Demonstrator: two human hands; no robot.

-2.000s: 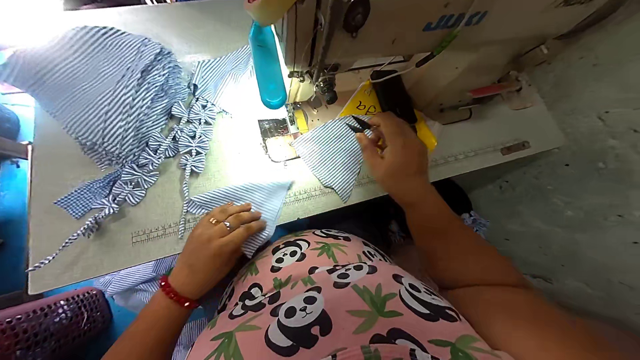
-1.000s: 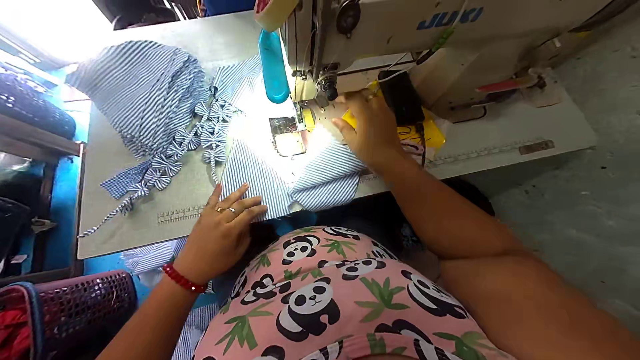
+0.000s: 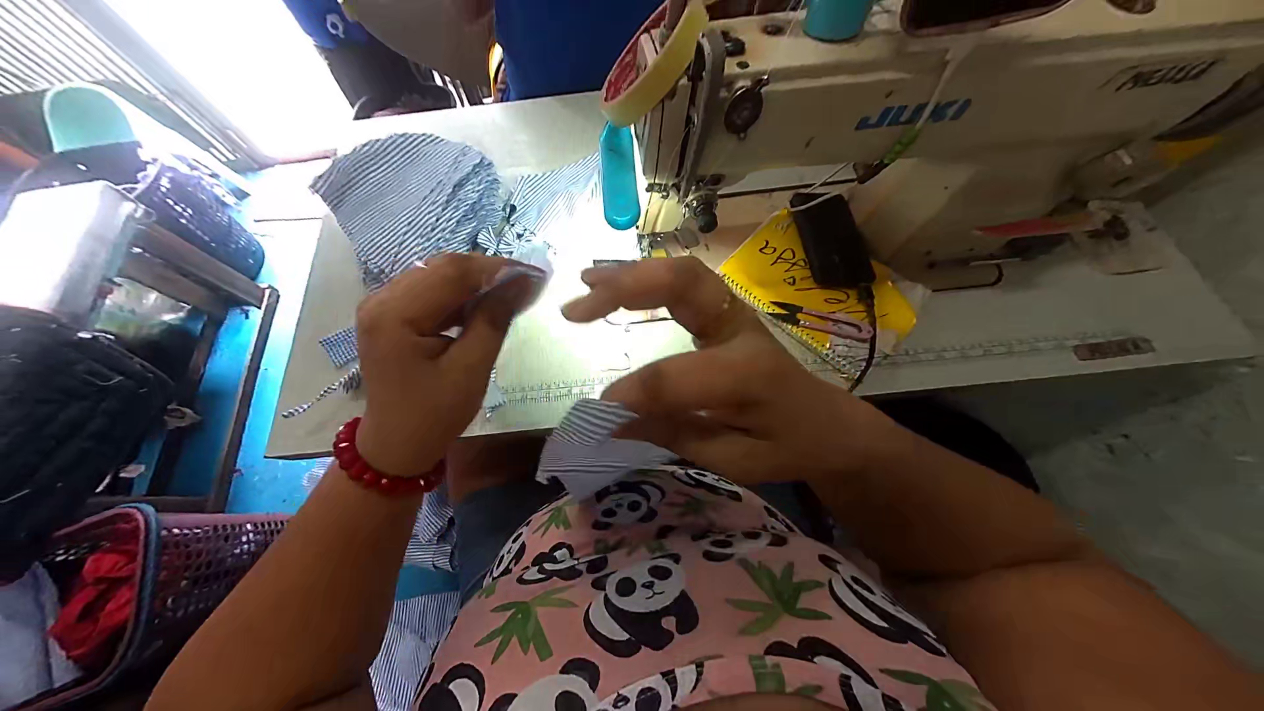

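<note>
My left hand [image 3: 434, 346], with a red bead bracelet, is raised over the table and pinches a bit of fabric between thumb and fingers. To its right, my right hand [image 3: 711, 365] has its thumb and index finger spread, while its lower fingers hold a striped fabric piece [image 3: 592, 449] that hangs over my lap. Behind both hands stands a Juki sewing machine [image 3: 820, 109]; my hands partly hide its needle area. A stack of striped fabric pieces [image 3: 415, 202] lies at the table's left, beside a striped bow strip [image 3: 509, 237]. Thread snips [image 3: 825, 321] lie on a yellow notebook [image 3: 770, 267].
A black box with a cable [image 3: 832, 242] rests on the notebook. A turquoise tool [image 3: 620, 178] and a tape roll [image 3: 657, 64] are at the machine head's left. A purple plastic basket [image 3: 212, 553] with cloth stands lower left. A person in blue is beyond the table.
Both hands have risen from the table and come closer together. Fabric that lay by the needle is now off the table, held in my hands. The snips, earlier in my right hand, lie on the notebook.
</note>
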